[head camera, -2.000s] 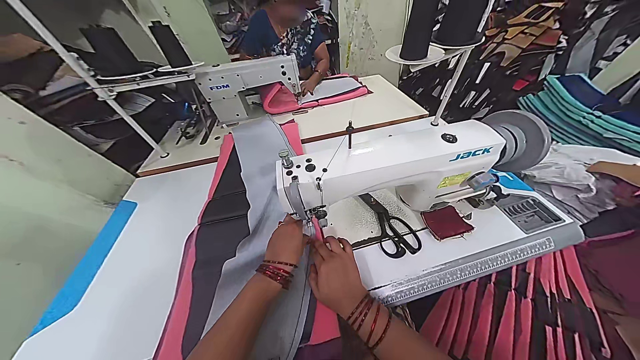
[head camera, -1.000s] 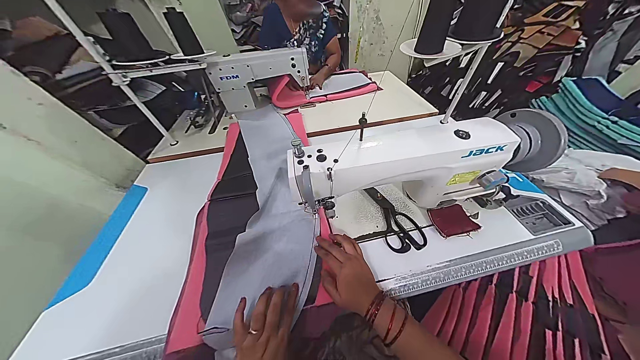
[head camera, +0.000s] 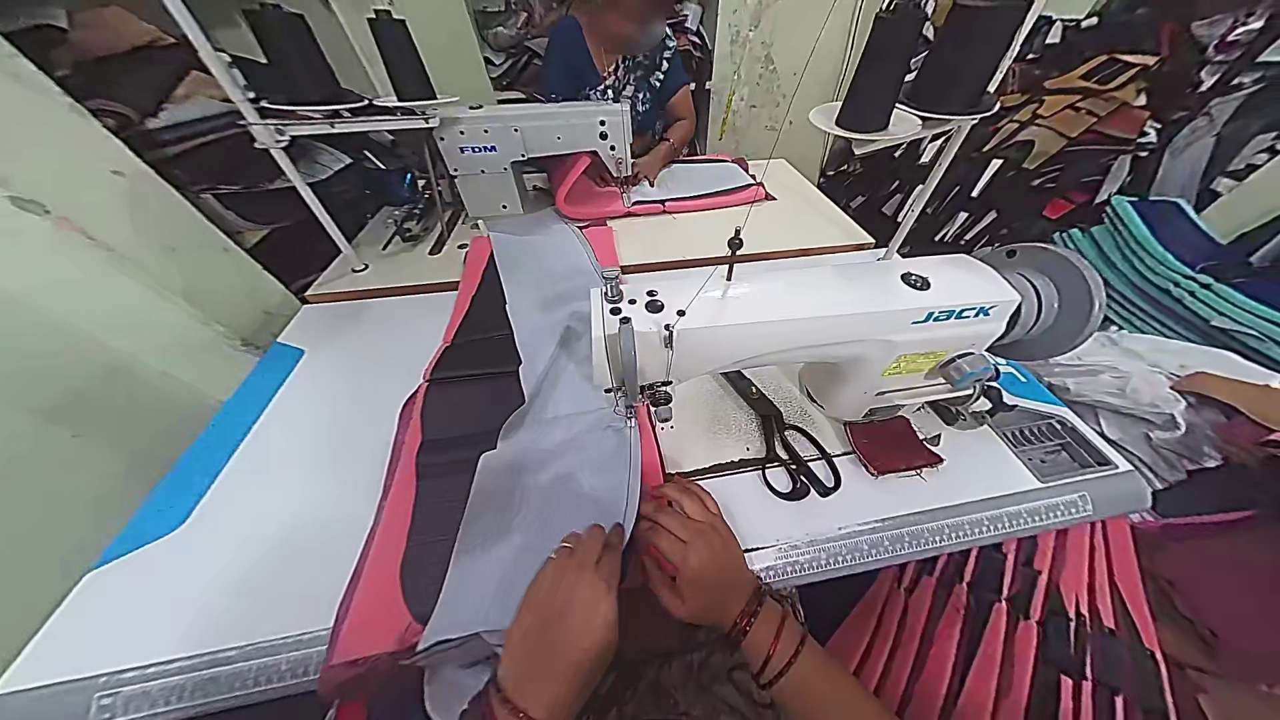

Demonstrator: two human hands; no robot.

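A long pink, black and grey fabric piece (head camera: 560, 470) lies on the table, its right edge under the needle area of a white Jack sewing machine (head camera: 800, 320). My left hand (head camera: 570, 620) grips the grey layer's edge near the table front, fingertips bent over it. Beside it, my right hand (head camera: 695, 560) pinches the pink edge a little below the presser foot. The fingertips of both hands are partly hidden by the cloth and fingers. Black-handled scissors (head camera: 790, 450) and a dark red fabric scrap (head camera: 893, 446) lie right of the needle.
Another person (head camera: 625, 90) works at an FDM sewing machine (head camera: 530, 145) behind. Black thread cones (head camera: 885, 70) stand on a holder. Pink and black pieces (head camera: 1010, 620) hang or lie at lower right; teal-edged pieces (head camera: 1170, 270) are stacked at right. A ruler strip (head camera: 930, 535) lines the table edge.
My left hand was near the needle, then spread flat on the grey cloth lower down; now its fingers are closed on the edge. My right hand has moved slightly down from the presser foot.
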